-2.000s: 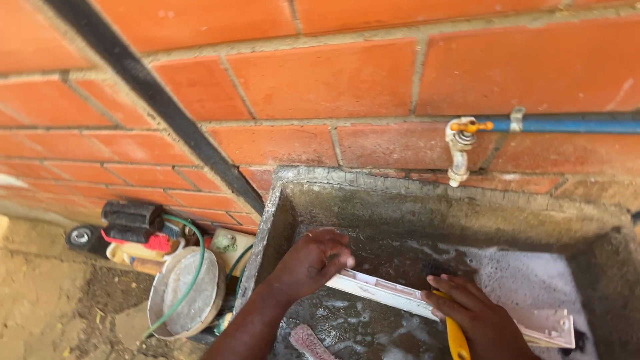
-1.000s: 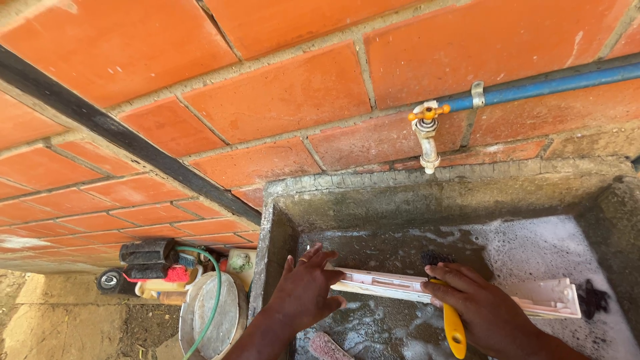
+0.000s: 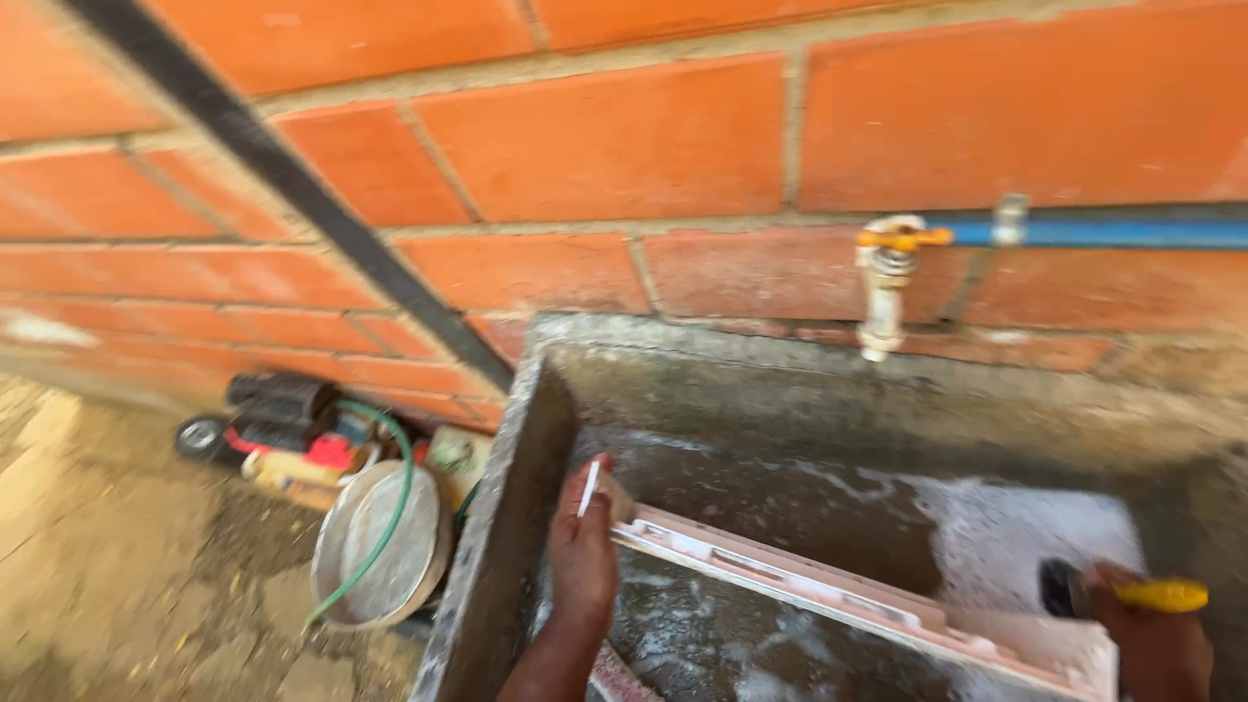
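Observation:
My left hand (image 3: 585, 536) grips the left end of a long white plastic channel-like part (image 3: 829, 595), which slants down to the right across a concrete sink (image 3: 487, 517). Suds cling inside the part. At its right end, my right hand (image 3: 1141, 624) holds a brush with a yellow handle (image 3: 1160, 595) and dark bristles (image 3: 1061, 587), blurred by motion. Behind the brush, white foam (image 3: 1033, 536) covers part of the soapy water. A pink-and-white scrubbing item (image 3: 622, 675) lies below my left wrist, partly hidden by it.
A white tap (image 3: 882, 302) with an orange handle on a blue pipe (image 3: 1121, 233) juts from the brick wall above the sink. Left of the sink stand a round basin (image 3: 380, 546) with a green hose (image 3: 395, 517) across it and a small wheel (image 3: 201, 439) beside assorted items.
My right hand with the brush has moved right, from the middle of the white part to its right end. My left hand stays at the left end.

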